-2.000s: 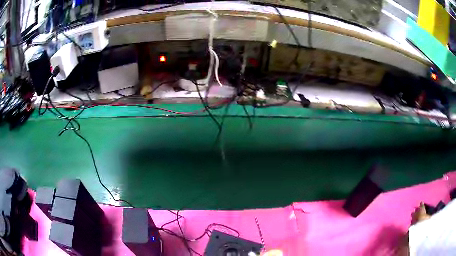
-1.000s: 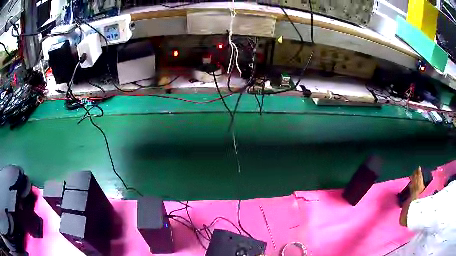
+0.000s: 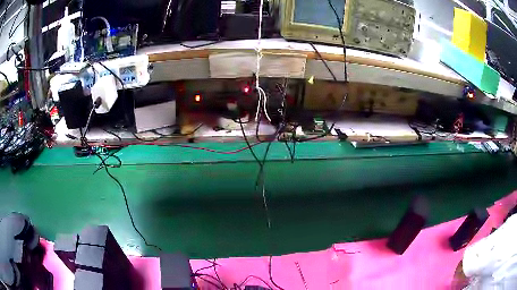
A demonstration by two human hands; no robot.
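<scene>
Neither of my hands is in the picture. Nearest in front, a black speaker stands on the pink sheet at the lower left of centre, cut off by the bottom edge, with thin black cables beside its right side. Several black speakers stand grouped further left. At the bottom edge only a sliver of another dark unit shows among the cables. Two more speakers stand apart at the right, one tilted in the view and one beside a person's white sleeve.
A person's white sleeve is at the lower right. Dark scalloped pieces are stacked at far left. Behind the green bench runs a shelf with wires, a white power block and red lights. A black cable crosses the green surface.
The view has tilted up, so the bench sits lower and the front unit and pale ring have nearly or fully left the picture. The other person's hand has left the right-hand speaker, which now stands alone.
</scene>
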